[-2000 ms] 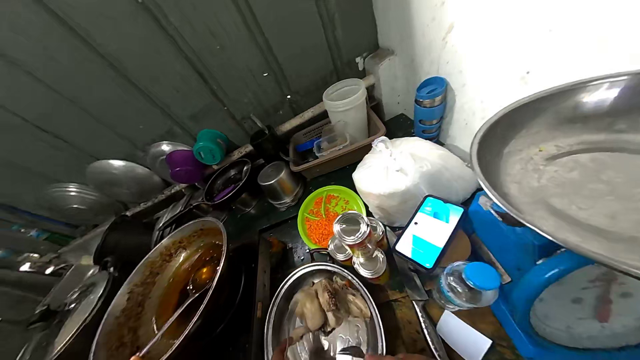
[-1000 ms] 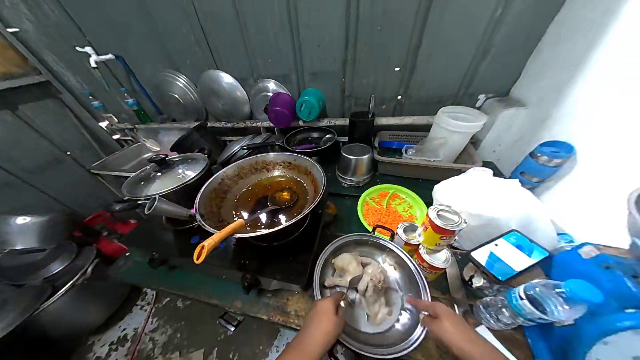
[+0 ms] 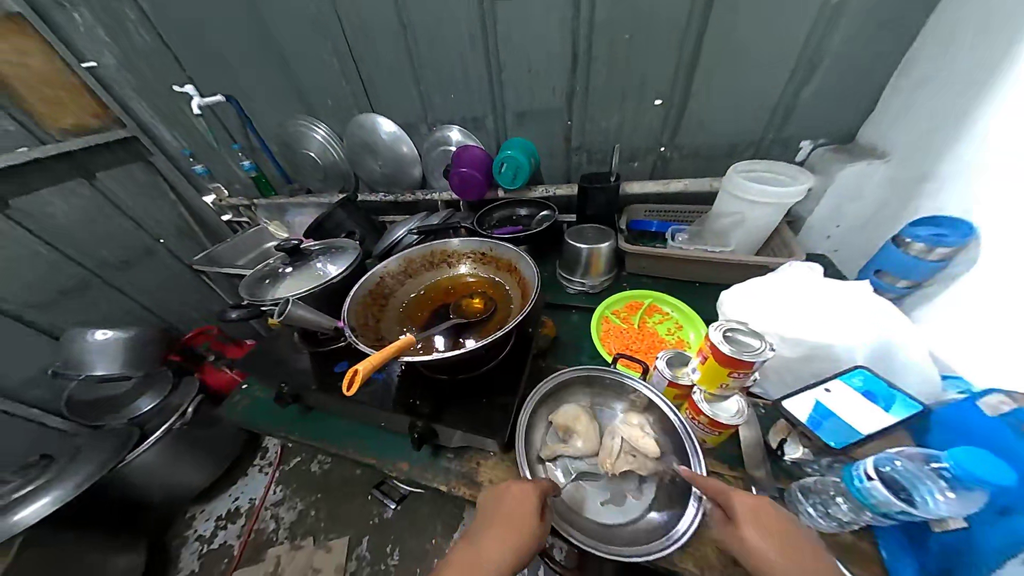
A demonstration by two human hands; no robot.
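A steel bowl (image 3: 608,520) on the counter holds pale chicken pieces (image 3: 628,444). My left hand (image 3: 512,520) is closed on the handle of a metal utensil (image 3: 580,478), whose head lies in the bowl beside the chicken. At the bowl's right rim, my right hand (image 3: 748,516) points its fingers inward; a thin utensil seems to be in its grip, hard to make out. Left of the bowl, a wide pan (image 3: 376,280) of brown oil stands on a gas stove (image 3: 472,416), with an orange-handled ladle (image 3: 380,364) resting in it.
Behind the bowl are a green plate (image 3: 692,316) of chopped orange vegetables and several cans (image 3: 724,356). To the right are a white plastic bag (image 3: 824,320), a phone (image 3: 852,406) and a water bottle (image 3: 904,488). A lidded pot (image 3: 300,272) stands left of the pan.
The view has swung widely from the first frame. Since the second frame, the chicken pieces have come to lie farther apart in the bowl.
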